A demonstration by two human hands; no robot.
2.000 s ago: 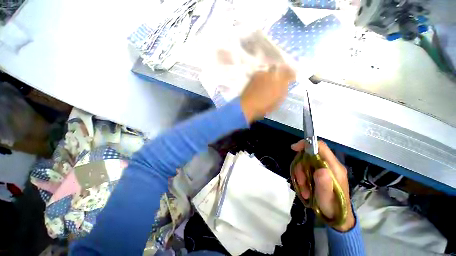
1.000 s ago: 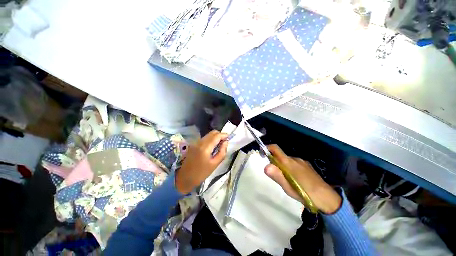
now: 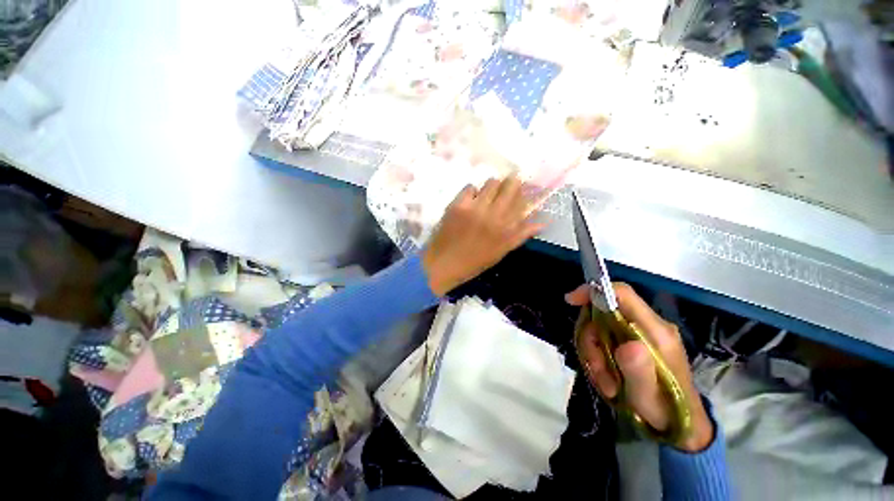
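Observation:
My right hand [image 3: 642, 367] holds the shears [image 3: 598, 259] by their yellow-gold handles, blades together and pointing up toward the table edge. My left hand [image 3: 480, 235] lies on a pink floral piece [image 3: 456, 161] at the table's front edge, fingers bent on the cloth; whether it grips the cloth I cannot tell. A blue polka dot piece [image 3: 518, 86] shows just behind the floral cloth. The cut stack [image 3: 500, 391] of white pieces, with a blue edge showing, lies on my black-covered lap between my arms.
A bundle of small pieces [image 3: 319, 83] lies at the table's left. The patchwork pile [image 3: 176, 367] is left of my lap, a white cloth bundle [image 3: 784, 431] right of it. The table-edge ruler [image 3: 784, 259] runs along the front. Part of the sewing machine [image 3: 745, 29] shows at top right.
My left hand has moved up from the lap to the table cloth. My right hand has turned the shears upright, away from the cloth. A floral piece now lies where the large blue dotted piece was.

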